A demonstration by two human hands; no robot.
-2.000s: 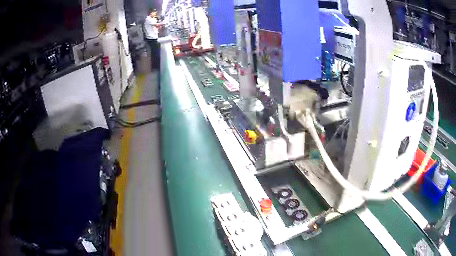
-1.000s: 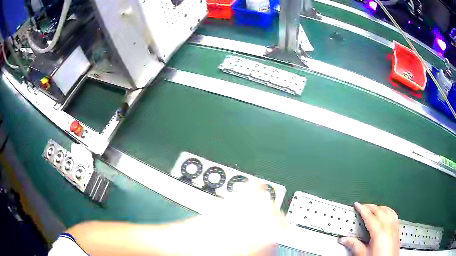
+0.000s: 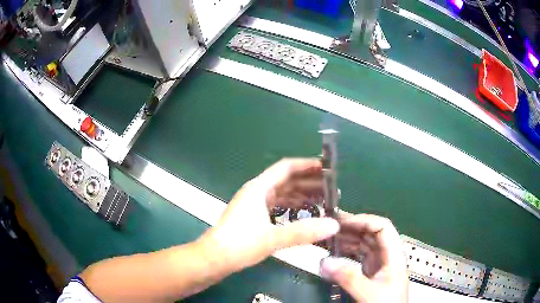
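Note:
My left hand and my right hand grip a narrow silver-grey bar between them. The bar stands upright and shows nearly edge-on, above the green belt; its faces are hidden. Black rings with pale centres show between the fingers of my left hand; the rest of what bears them is hidden. A silver plate dotted with small holes lies right of my hands. Another dotted plate lies beyond its right end.
A four-position fixture lies on the far belt. Another lies at left beside a ribbed dark block. A red button sits on the machine frame. A red bin stands at far right. A pale piece shows at the bottom edge.
The view has shifted. My right hand has left the dotted plate and moved left. Both hands now hold a bar upright. The black-ringed fixture no longer shows in full on the near belt.

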